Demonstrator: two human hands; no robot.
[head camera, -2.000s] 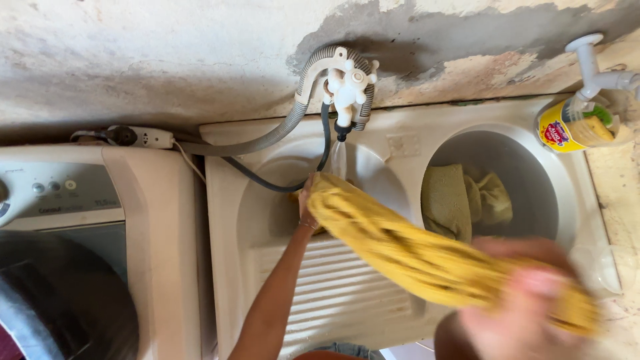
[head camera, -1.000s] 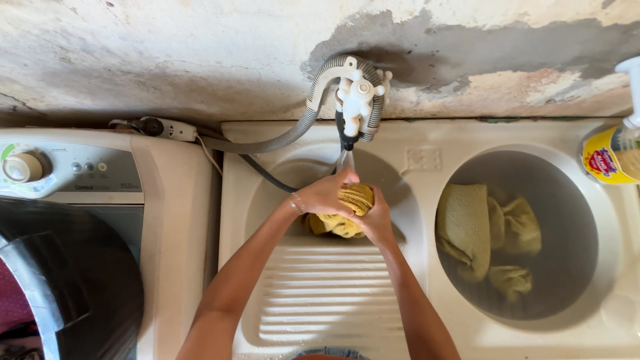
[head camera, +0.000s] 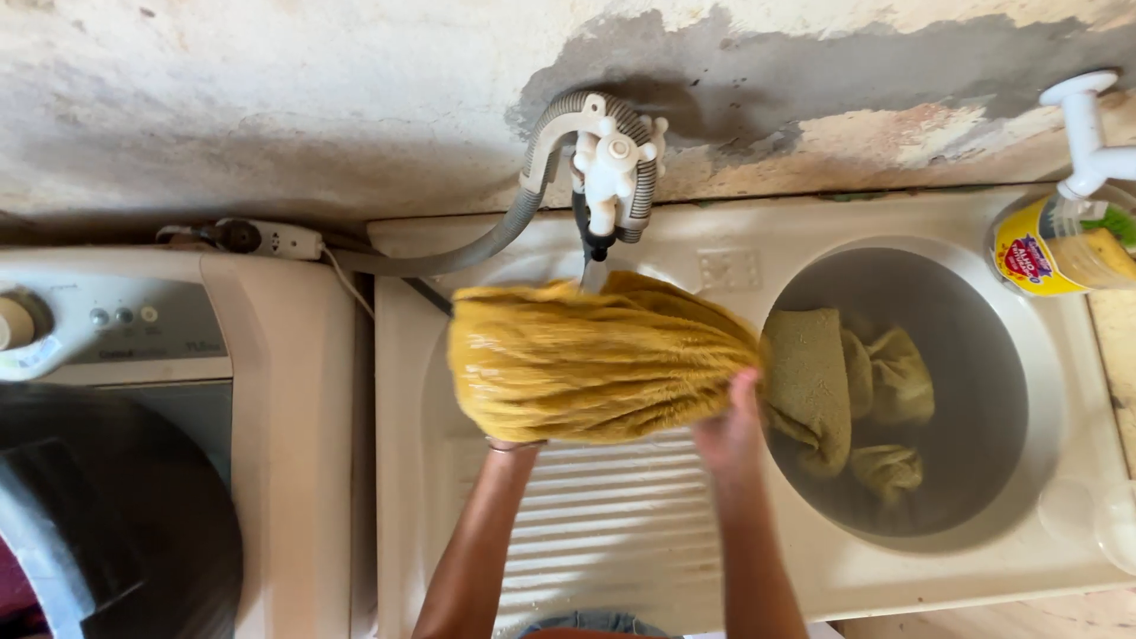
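Note:
A wet mustard-yellow cloth (head camera: 586, 364) is stretched sideways over the left basin, under the white plastic tap (head camera: 612, 169), whose water runs onto it. My right hand (head camera: 735, 426) grips the cloth's bunched right end, thumb on top. The cloth covers my left hand, so its fingers are hidden; only the wrist (head camera: 515, 448) with a thin bracelet shows at the cloth's lower left edge. Below the cloth lies the ribbed washboard (head camera: 603, 532) of the double sink. Paler yellowish cloths (head camera: 808, 382) soak in cloudy water in the round right basin (head camera: 1043, 382).
At the left stands a washing machine (head camera: 293, 426) with a black tub-like object (head camera: 133, 506) on it. A grey corrugated hose (head camera: 497, 244) loops over the tap. A power strip (head camera: 288, 240) lies by the wall. At the right, a yellow-labelled plastic container (head camera: 1029, 253) sits under another white pipe fitting (head camera: 1083, 133).
A second ago the yellow cloth was bunched between both hands under the tap; now it is spread wide, with my right hand farther right and my left hand behind the cloth.

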